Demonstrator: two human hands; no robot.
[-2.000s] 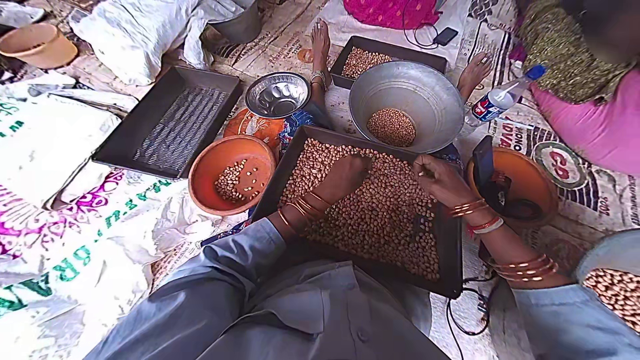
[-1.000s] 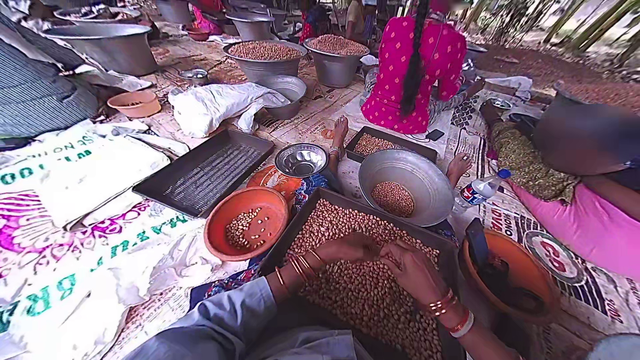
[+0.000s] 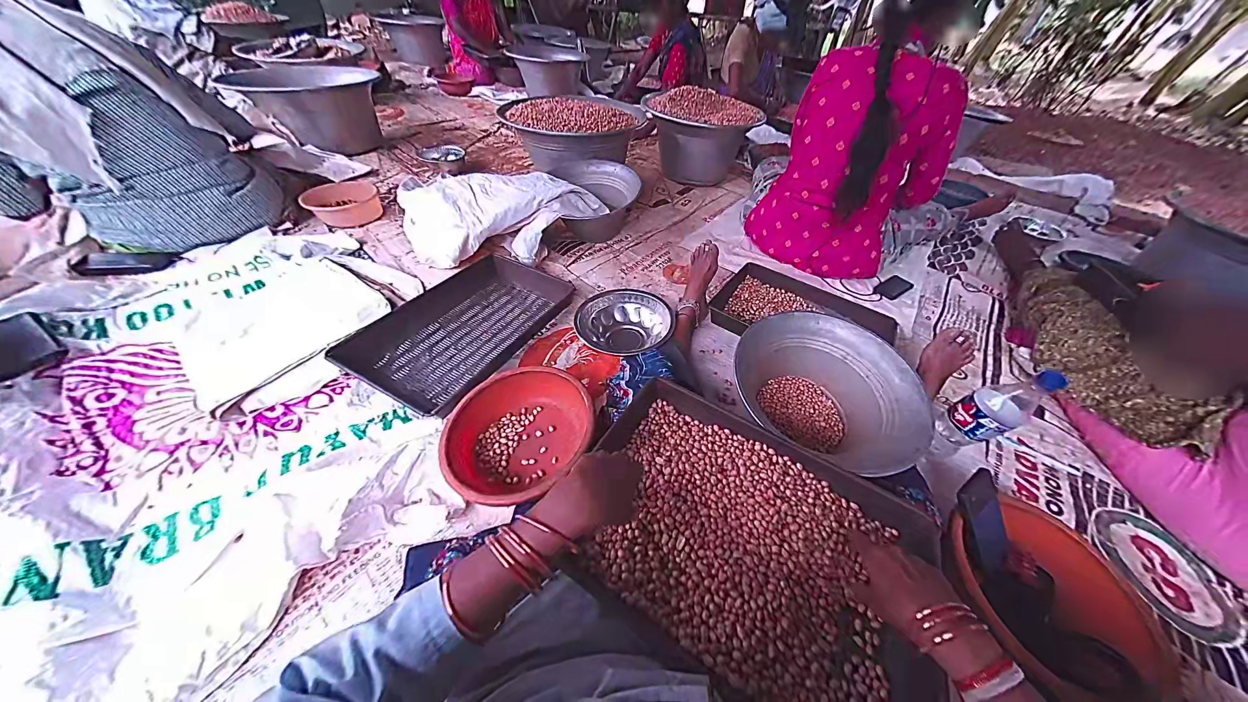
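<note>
A dark rectangular tray (image 3: 673, 390) full of reddish-brown nuts or seeds (image 3: 731, 526) lies across my lap. My left hand (image 3: 597, 490) is over the tray's left edge, beside the orange-red bowl (image 3: 453, 429) with some paler nuts in it; its fingers are curled, and whether they hold anything is hidden. My right hand (image 3: 892, 575) rests on the nuts at the tray's right side, its fingertips among them. Beyond the tray stands a wide metal basin (image 3: 892, 390) with a heap of nuts at its bottom. A small steel bowl (image 3: 624, 322) is beside the basin.
An empty ribbed dark tray (image 3: 453, 331) lies left; a smaller tray of nuts (image 3: 765, 297) is ahead. A plastic bottle (image 3: 985, 414) and an orange tub (image 3: 1102, 575) with dark items stand right. Printed sacks (image 3: 195, 487) cover the left ground. Several people sit around large metal tubs (image 3: 702, 146).
My hands, close together over the tray a second ago, have moved apart: the left toward the orange-red bowl, the right down onto the nuts. The view has tilted up since the first frame.
</note>
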